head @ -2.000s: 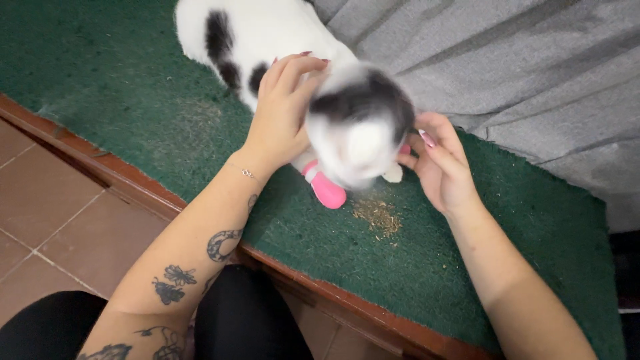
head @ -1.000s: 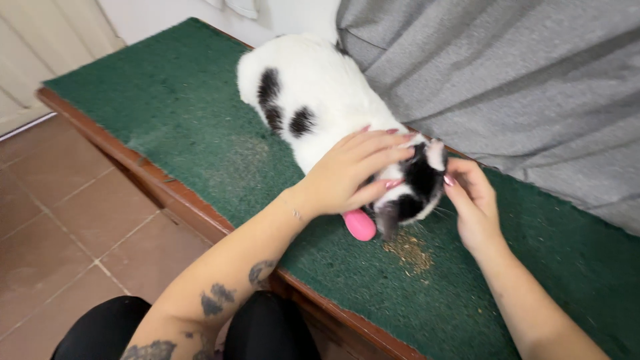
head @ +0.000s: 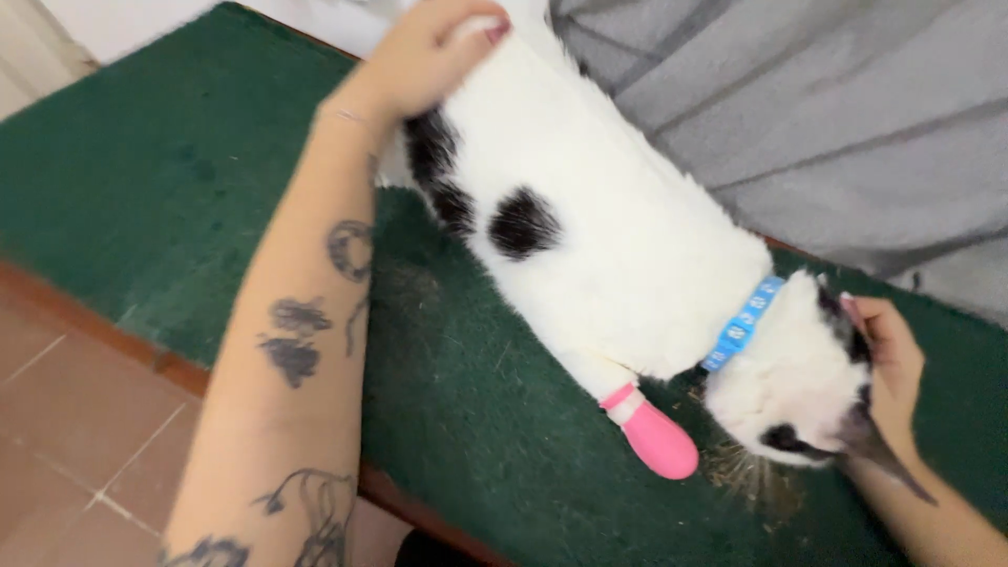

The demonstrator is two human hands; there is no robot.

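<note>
A white cat with black patches [head: 598, 205] lies on a green carpeted surface, its head toward the lower right. Around its neck is a blue patterned collar [head: 742, 324], and a pink bootie [head: 657, 437] covers one front paw. My left hand [head: 429, 59] rests on the cat's hindquarters at the top, fingers spread and partly out of frame. At the right, my right hand [head: 890, 370] is against the far side of the cat's head, partly hidden by the head and an ear; its grip cannot be made out.
Dry brown crumbs [head: 752, 476] lie on the green carpet [head: 488, 441] below the cat's head. A grey curtain [head: 787, 102] hangs along the back right. The wooden edge [head: 94, 315] of the raised surface borders a tiled floor [head: 87, 441] at the lower left.
My left hand has moved from the cat's head and neck back to its hindquarters. The blue collar now shows. The view is closer to the cat.
</note>
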